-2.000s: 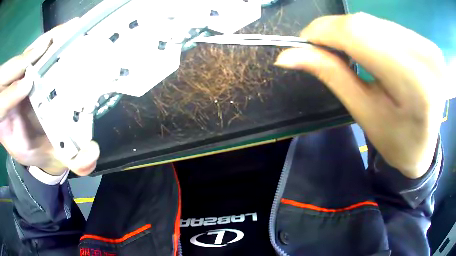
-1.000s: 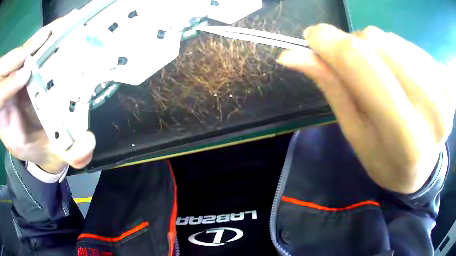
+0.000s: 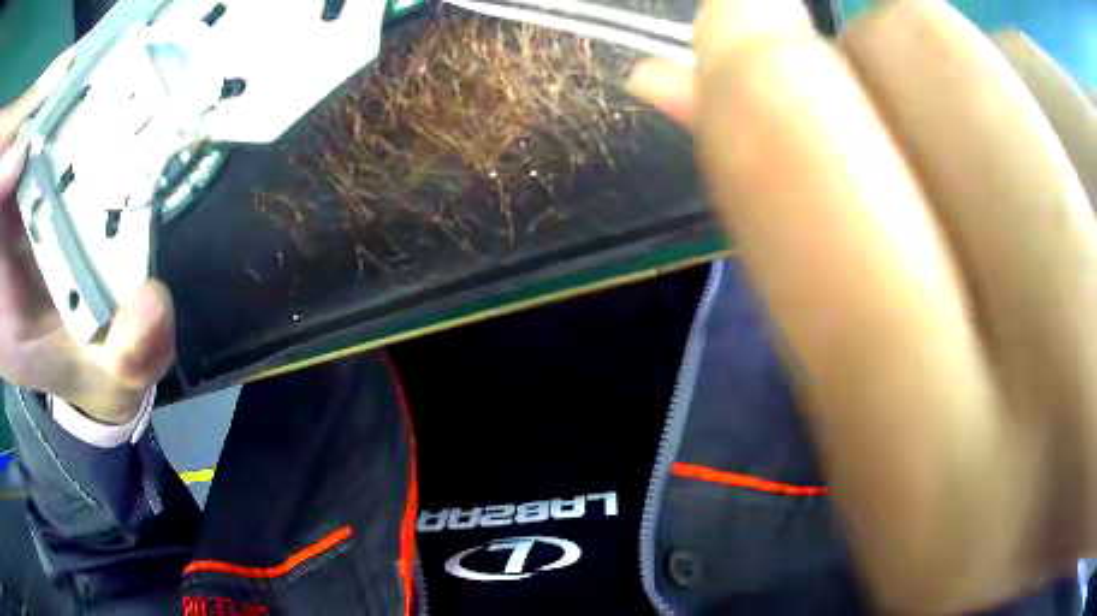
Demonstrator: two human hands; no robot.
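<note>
My left hand (image 3: 84, 349), at the left edge, grips the end of the pale three-unit assembly (image 3: 283, 90), which is tilted and runs out of the top of the picture. A round coil unit (image 3: 190, 178) shows at its notched edge. My right hand (image 3: 890, 277) is large, close to the camera and blurred. It holds the silver tweezers (image 3: 602, 22), which point left; their tips lie near the top edge by another notch, and contact there cannot be told. Tangled copper wire offcuts (image 3: 469, 114) lie in the black tray (image 3: 481, 265) below.
The green bench top (image 3: 602, 272) with its pale-yellow front edge (image 3: 397, 335) shows along the near side of the tray. Below are the wearer's dark jacket (image 3: 289, 469) with orange-red piping and a patch of grey floor with a yellow line (image 3: 199, 477).
The assembly has shifted up and left in the picture, as have the tray and tweezers. My right hand appears much larger and nearer the camera. Both hands keep their holds.
</note>
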